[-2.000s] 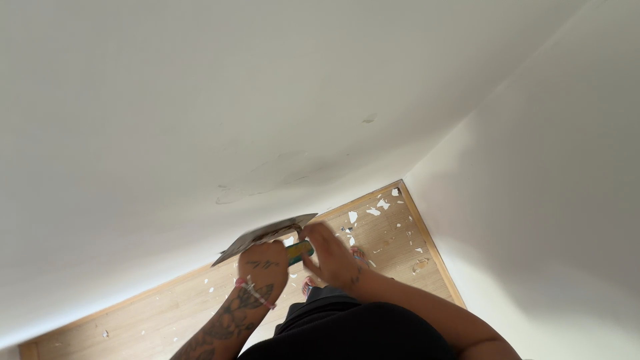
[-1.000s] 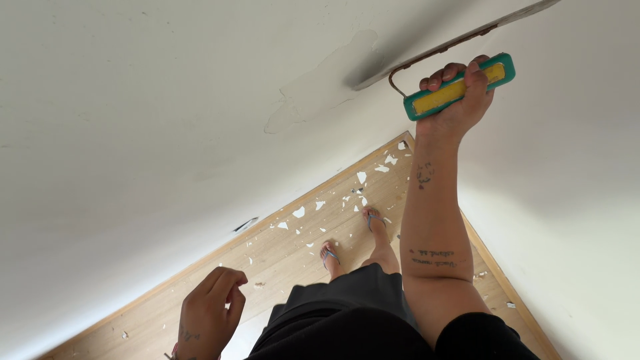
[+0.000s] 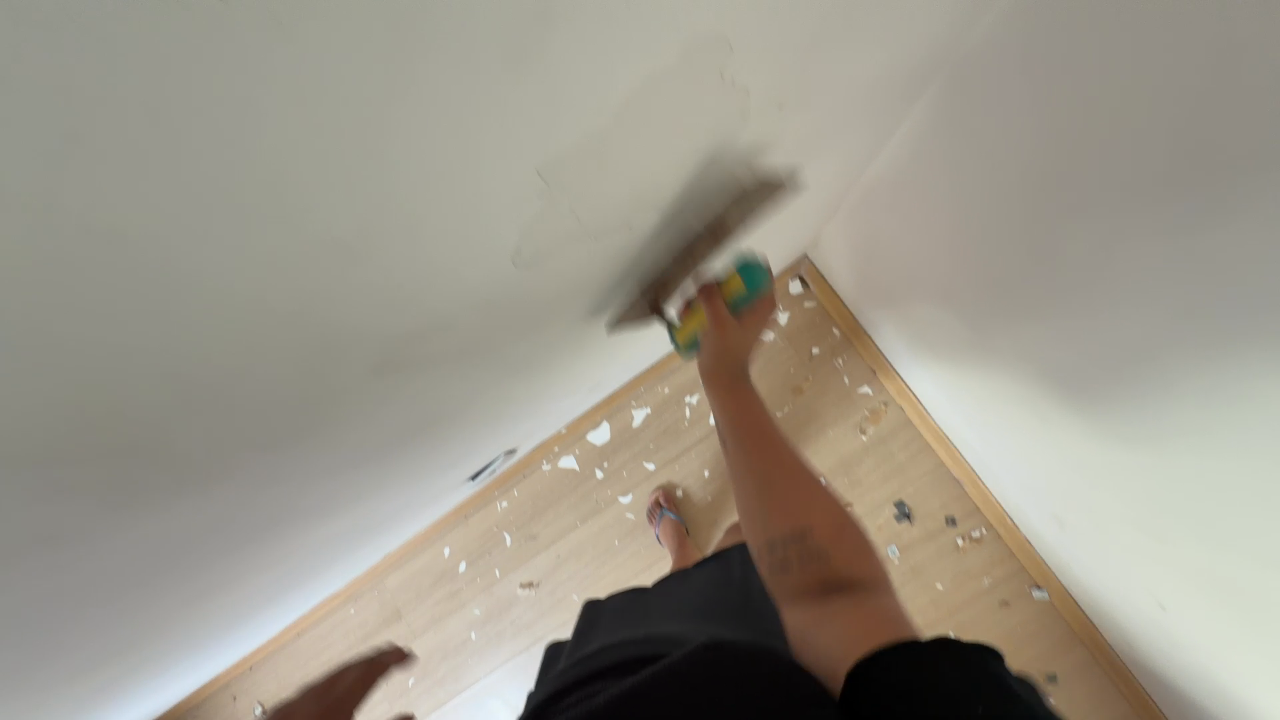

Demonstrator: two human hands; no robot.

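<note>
My right hand (image 3: 732, 325) grips the green and yellow handle of a plastering trowel (image 3: 705, 245). The trowel's long metal blade lies along the white wall (image 3: 400, 200), close to the room's corner; motion blurs it, so whether it touches cannot be told. Faint outlines of a patch (image 3: 640, 150) show on the wall above and left of the blade. Low at the left edge of my body, my left hand (image 3: 345, 685) is blurred and partly out of view, away from the trowel, with nothing visible in it.
White flakes (image 3: 598, 433) and darker scraps (image 3: 903, 512) are scattered over the wood-look floor (image 3: 590, 540). Wooden baseboard (image 3: 900, 390) runs along both walls, which meet at a corner. A dark-marked opening (image 3: 492, 465) sits low in the left wall. My sandalled foot (image 3: 664, 510) stands near the flakes.
Two seconds ago both hands were together at the trowel; one second ago they were apart. Since then my right hand has brought the trowel down the wall, and my left hand has moved lower.
</note>
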